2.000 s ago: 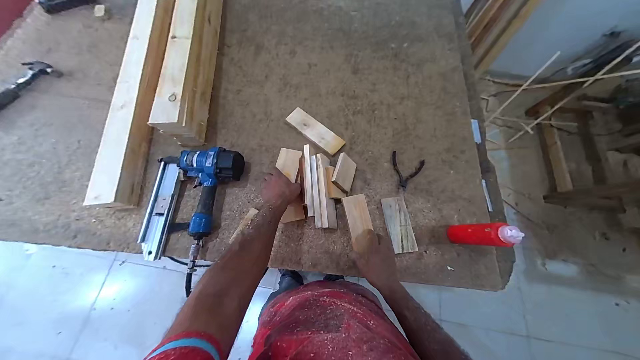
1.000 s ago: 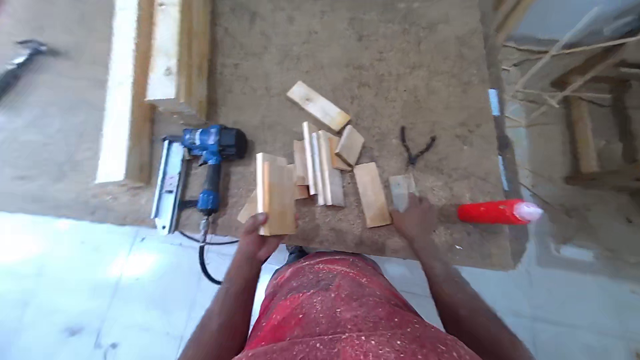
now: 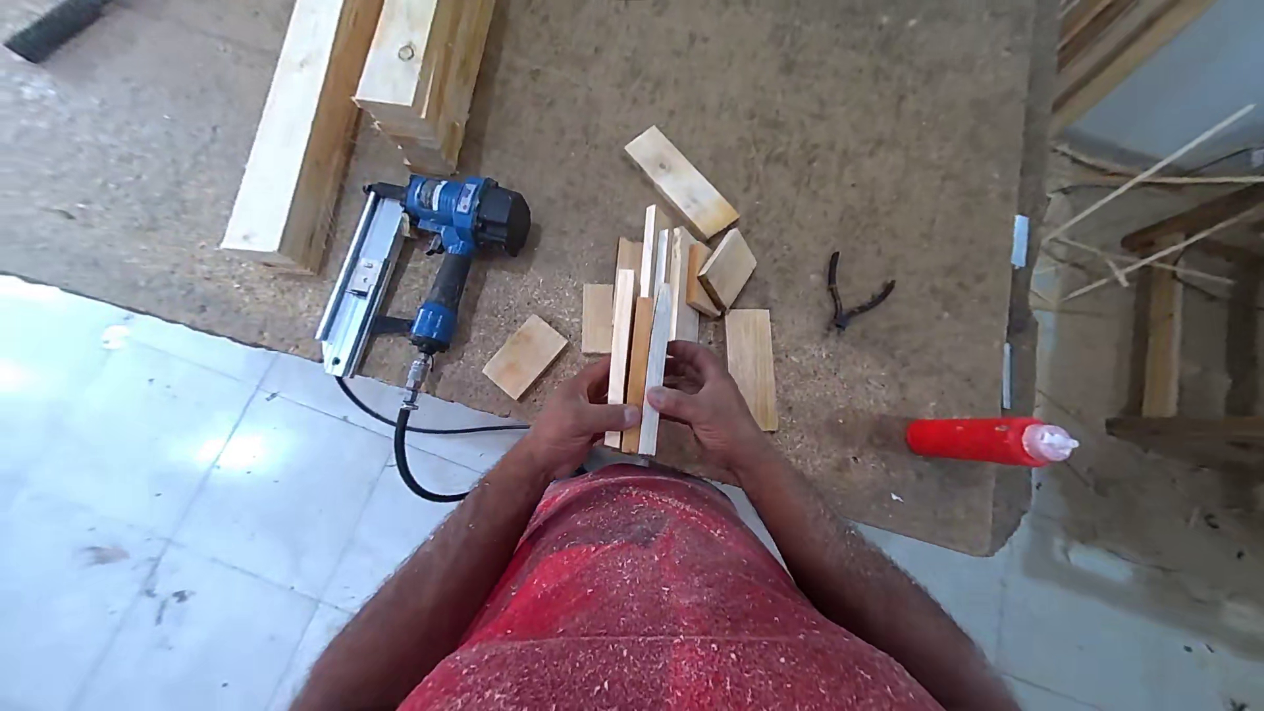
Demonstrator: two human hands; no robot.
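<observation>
My left hand (image 3: 583, 415) and my right hand (image 3: 709, 400) grip a small bundle of wooden slats (image 3: 638, 365) from both sides, held on edge near the front edge of the workbench. Just beyond the bundle, more slats (image 3: 683, 281) stand on edge, with a short wood block (image 3: 728, 269) leaning at their right. A flat wood piece (image 3: 681, 181) lies behind them. Another flat piece (image 3: 751, 367) rests right of my right hand, and a short one (image 3: 525, 357) lies left of my left hand.
A blue pneumatic nailer (image 3: 454, 222) with a black hose (image 3: 403, 459) lies at the left. Long timber beams (image 3: 301, 138) are behind it. Pincers (image 3: 844, 306) and a red bottle (image 3: 978, 440) lie at the right of the workbench (image 3: 839, 118). A black tool handle (image 3: 54, 28) shows top left.
My left hand has brought its wood pieces rightward. My right hand has moved left from the piece beside the pincers, which no longer lies there. Both hands now meet at one bundle.
</observation>
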